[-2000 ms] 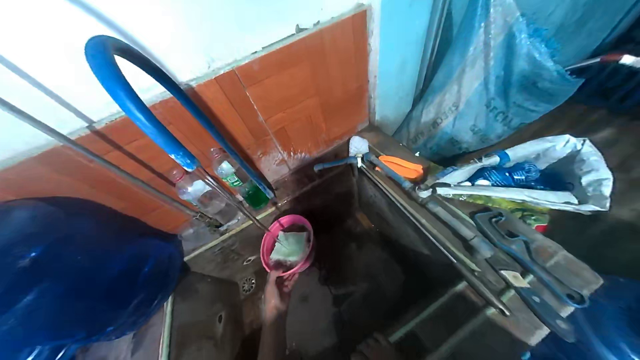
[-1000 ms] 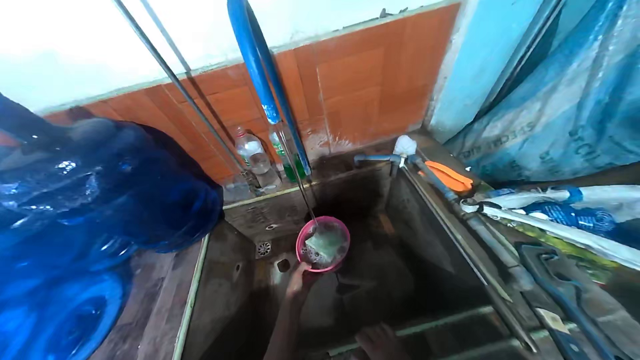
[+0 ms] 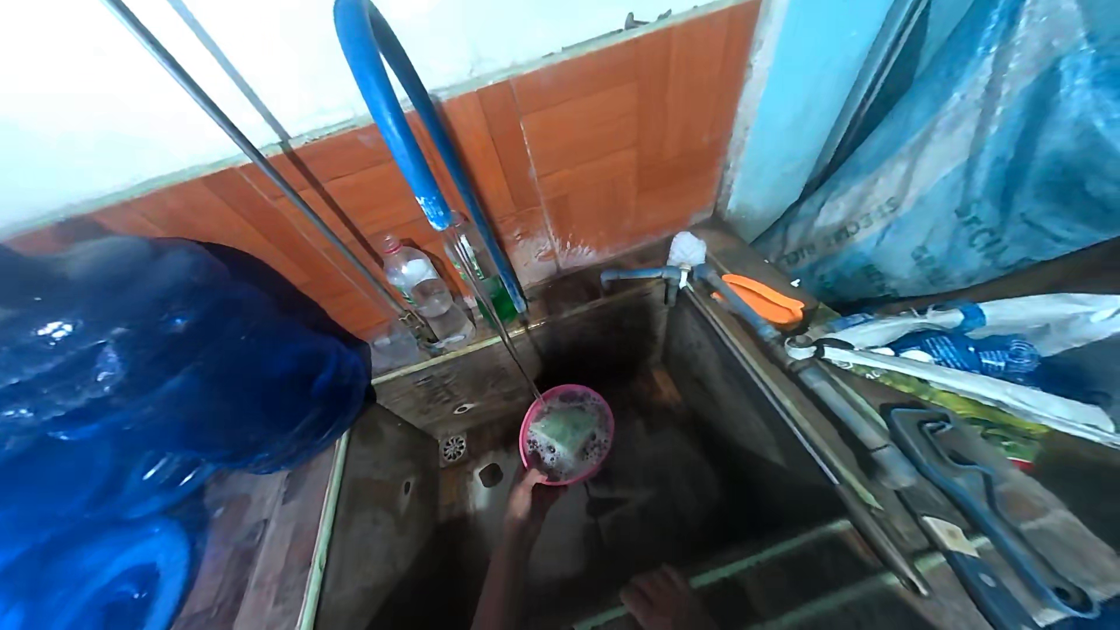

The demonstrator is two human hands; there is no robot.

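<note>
My left hand [image 3: 528, 503] grips the near rim of a round pink plastic bowl [image 3: 523, 437] and holds it inside a dark basin. Foamy water and a pale green cloth or sponge [image 3: 563, 429] are in the bowl. A thin stream of water [image 3: 512, 350] runs into it from the end of a blue hose [image 3: 385, 105]. My right hand [image 3: 661, 599] is at the basin's near edge, apart from the bowl; its fingers look curled, but the dim light hides whether it holds anything.
Two plastic bottles [image 3: 426, 293] stand on the back ledge beside a metal rod [image 3: 262, 162]. A large blue plastic bag [image 3: 175, 367] fills the left. Along the right edge lie grey pipes [image 3: 853, 424], an orange object [image 3: 761, 299] and a blue-grey metal tool [image 3: 989, 507]. A drain [image 3: 453, 448] shows in the basin.
The view has shifted. The bowl now holds visibly more foamy water around the green item than two seconds ago. My left hand keeps its hold on the rim.
</note>
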